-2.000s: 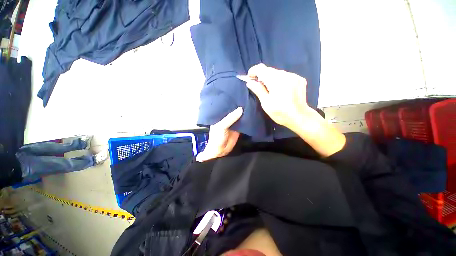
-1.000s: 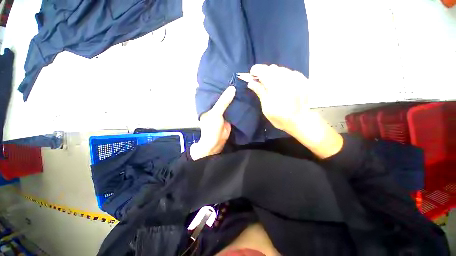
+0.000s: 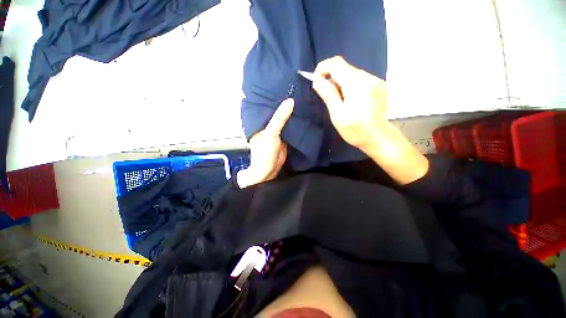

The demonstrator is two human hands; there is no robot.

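Note:
Navy trousers [image 3: 347,37] lie over the near edge of the white table, running away from me. My left hand [image 3: 268,146] grips the near end of the cloth, thumb on top, just below a small dark stitched spot [image 3: 292,89]. My right hand [image 3: 357,102] is closed around thread snips [image 3: 305,75], whose pale pointed tip shows past the fingertips, slightly above the cloth and the stitched spot. The rest of the snips is hidden in the hand.
A pile of trousers [image 3: 105,31] lies at the table's upper left. A blue plastic basket [image 3: 141,180] with navy garments stands below left. Red plastic baskets [image 3: 539,149] stand below right. Another red basket [image 3: 34,188] is at far left. The white table [image 3: 444,59] extends right.
My right hand and the snips have moved up, off the stitched spot. My left hand now holds the cloth with the spot laid flatter; earlier it was bunched up.

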